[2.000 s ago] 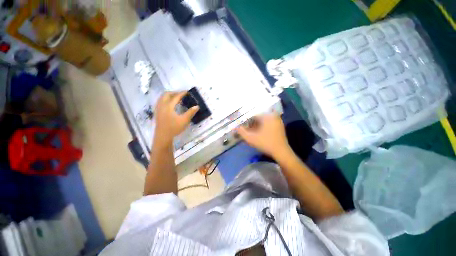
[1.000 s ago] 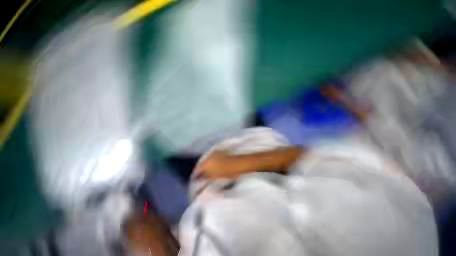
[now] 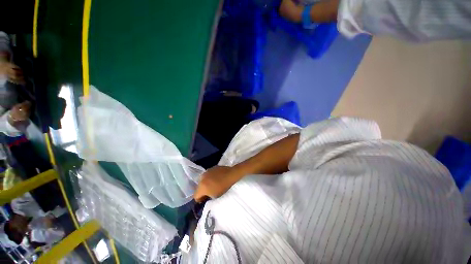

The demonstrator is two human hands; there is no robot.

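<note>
My right hand (image 3: 216, 183) is at the green surface's near edge, its fingers curled. A soft translucent sheet (image 3: 129, 134) narrows to a corner that meets or passes behind this hand; I cannot tell if the fingers grip it. The sheet lies loosely folded on the green surface (image 3: 150, 62). Below it is a clear plastic-wrapped tray (image 3: 121, 214) with rows of pockets; their contents are too blurred to tell. My left hand is not in view.
Blue bags or bins (image 3: 310, 38) are at the top, beside another person's striped sleeve (image 3: 403, 18) and hand. Other workers' hands (image 3: 19, 111) show at the far left. Yellow stripes (image 3: 85, 46) run along the green surface. A dark gap lies beyond its near edge.
The view has swung away from the white machine, black block and left hand. My right hand has left the machine's front edge and is now by the translucent sheet. The one-second-old frame is heavily blurred.
</note>
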